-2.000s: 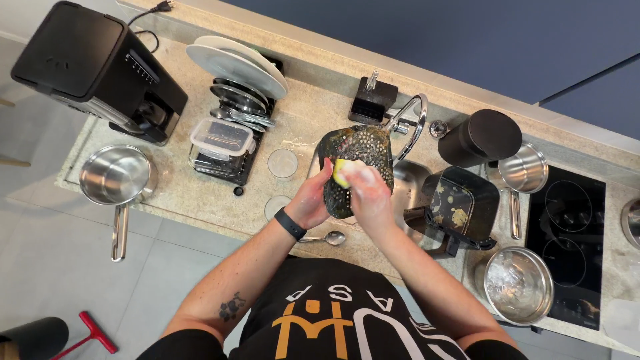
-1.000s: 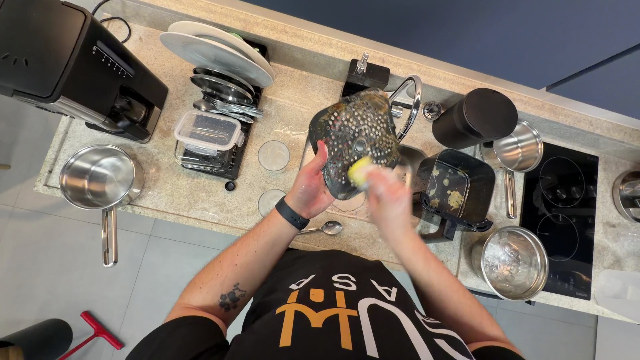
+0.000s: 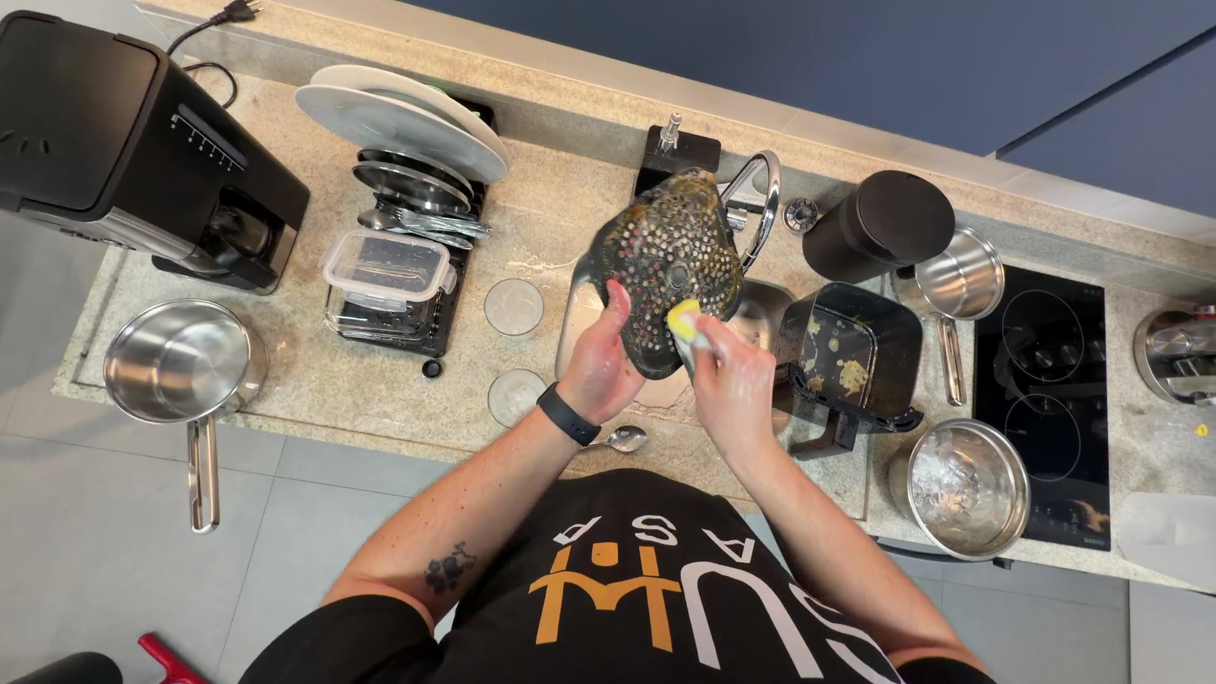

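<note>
Over the sink (image 3: 765, 309), my left hand (image 3: 606, 366) grips the lower left edge of a dark perforated air fryer tray (image 3: 665, 256), which is tilted and greasy. My right hand (image 3: 733, 380) holds a yellow sponge (image 3: 682, 321) against the tray's lower right part. Behind the tray curves the chrome faucet (image 3: 765, 204). Just right of my right hand stands the black air fryer basket (image 3: 860, 351), with food residue inside. A metal spoon (image 3: 627, 438) lies on the counter between my forearms.
At left are a coffee maker (image 3: 76, 114), a steel saucepan (image 3: 180, 361), and a dish rack (image 3: 442, 323) with plates and a plastic container. Two glasses (image 3: 514, 307) stand left of the sink. At right are a black canister (image 3: 879, 226), steel pots (image 3: 967, 487) and a cooktop (image 3: 1043, 380).
The sponge has moved from the tray's upper middle to its lower right edge. Both hands have kept hold, and the tray's tilt has shifted.
</note>
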